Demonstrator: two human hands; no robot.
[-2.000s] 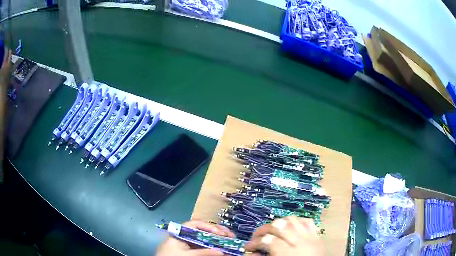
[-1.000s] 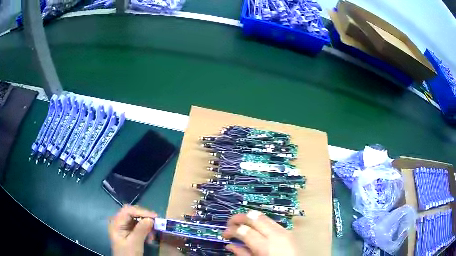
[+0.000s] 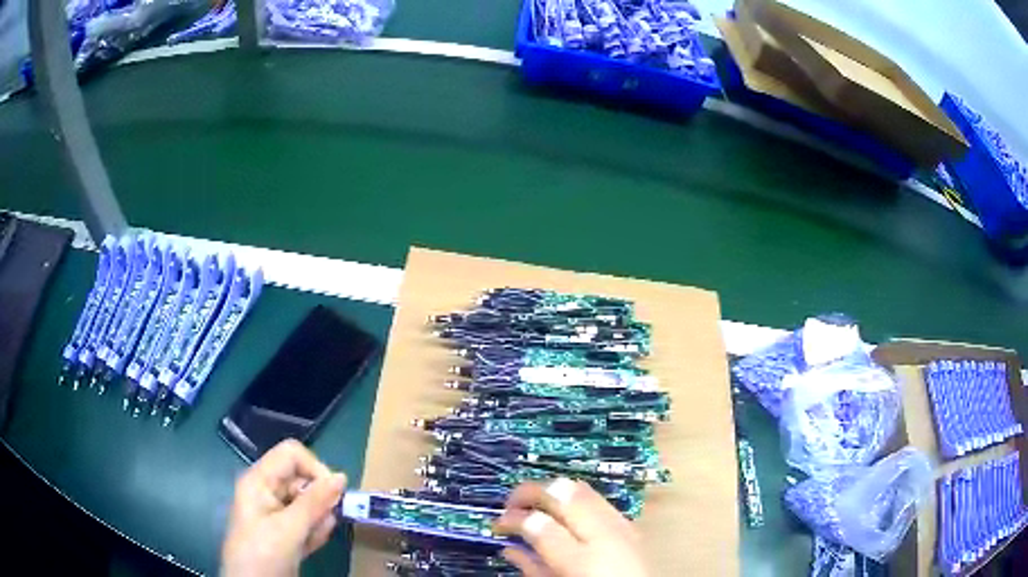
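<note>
A pale lavender housing half (image 3: 434, 516) with a green circuit board in it lies level between my hands, over the near left part of the cardboard sheet (image 3: 688, 394). My left hand (image 3: 276, 513) pinches its left end, and the fingers hide the tip. My right hand (image 3: 575, 535) grips its right end with thumb and fingers. Pale covers show on two right fingertips. Green circuit boards (image 3: 564, 423) with dark wires lie piled in rows on the cardboard, just beyond the housing.
A row of filled housings (image 3: 158, 327) and a black smartphone (image 3: 302, 378) lie left. Clear plastic bags (image 3: 840, 417), a single board (image 3: 750, 482) and a shell tray (image 3: 919, 451) are at right. Blue bins (image 3: 614, 85) and brown cartons (image 3: 845, 85) stand beyond the green surface.
The view has shifted. My left hand has moved from under the housing to its left end, where the dark tip stuck out earlier. My right hand stays on the right end.
</note>
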